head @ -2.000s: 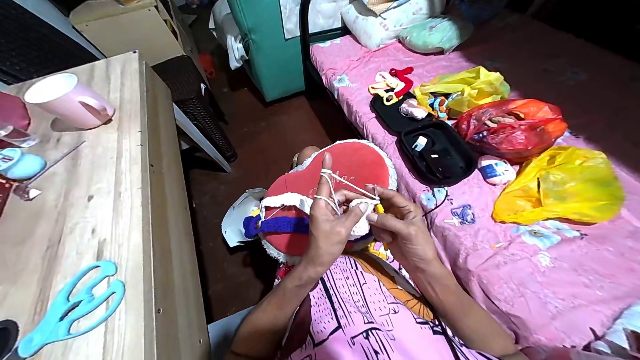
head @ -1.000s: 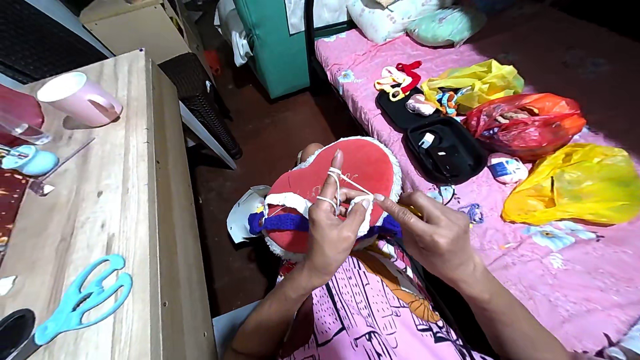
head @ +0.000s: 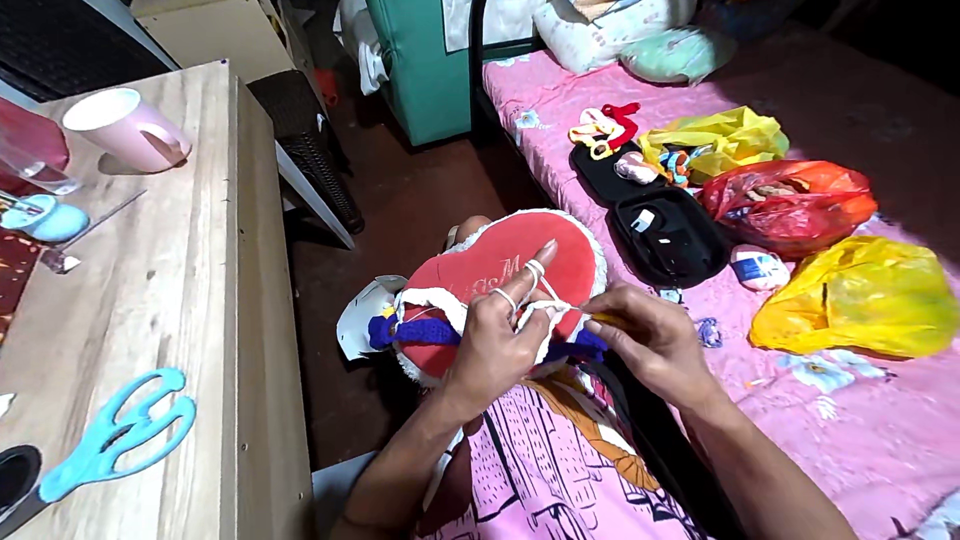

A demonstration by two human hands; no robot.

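Observation:
White yarn [head: 550, 289] is looped around the raised index finger of my left hand [head: 499, 341], which pinches a white crocheted piece [head: 551, 311]. My right hand [head: 649, 337] grips a thin crochet hook [head: 607, 319], its tip at the yarn beside the left fingers. Both hands are above a red cushion [head: 517, 247] with white fluffy edging, lying on my lap. A white crocheted strip [head: 435, 298] and a blue crocheted strip [head: 424, 332] lie across the cushion, partly hidden by my left hand.
At left, a wooden table [head: 180, 285] bears blue-handled scissors [head: 124, 427] and a pink mug [head: 127, 127]. On the pink-covered bed [head: 810, 420] at right are an open black case [head: 667, 236], a yarn ball [head: 759, 268], a red plastic bag [head: 791, 210] and yellow plastic bags [head: 862, 300].
My right hand moved away from the left hand one second ago, and is now back close to it with the hook at the yarn. The left hand keeps its hold.

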